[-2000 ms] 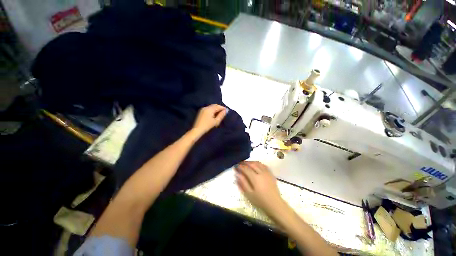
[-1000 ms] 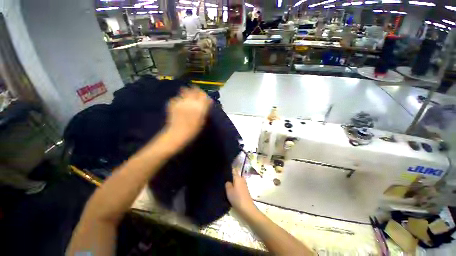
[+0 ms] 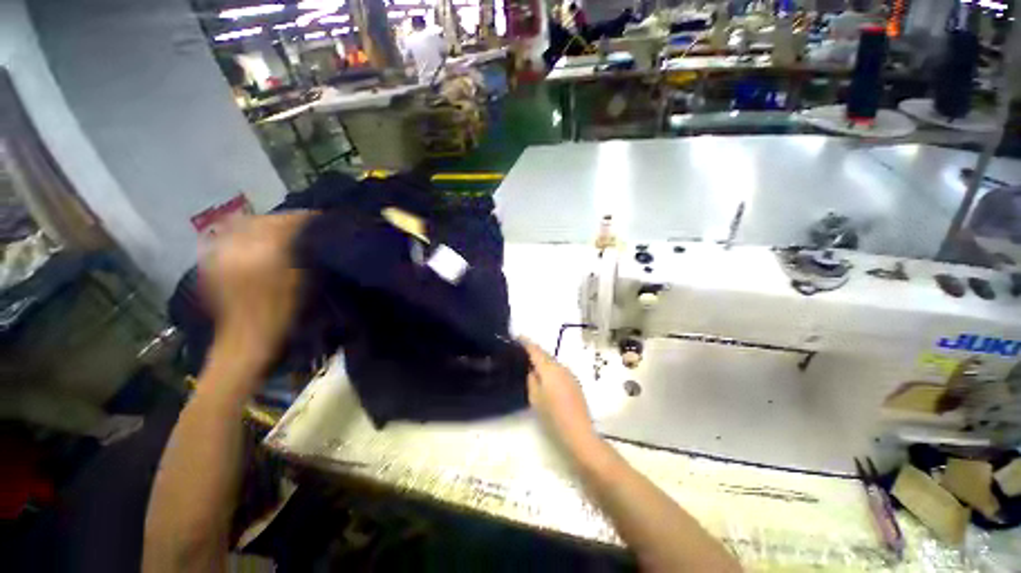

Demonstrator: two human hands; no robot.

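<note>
A navy, nearly black garment body (image 3: 437, 369) is stretched between my two hands at the left of the table, partly lifted. A small white label (image 3: 447, 263) and a tan piece (image 3: 405, 223) show on it. My left hand (image 3: 252, 274), blurred, grips its upper left part. My right hand (image 3: 549, 386) holds its right edge, just left of the needle area. The white JUKI sewing machine (image 3: 717, 392) stands at the right. No cloth lies under its presser foot area that I can make out.
Snips (image 3: 870, 492) and a purplish pen (image 3: 888, 524) lie right of the machine bed, beside tan pieces (image 3: 931, 504) on dark scraps. A grey-white table (image 3: 672, 185) is behind. Thread cones (image 3: 865, 78) stand at the back right. A pillar (image 3: 134, 123) rises at the left; a person (image 3: 424, 50) is far off.
The garment has been turned and pulled leftward, showing the label and tan piece. My left hand has moved left and down. My right hand stays near the needle area, still at the cloth's edge.
</note>
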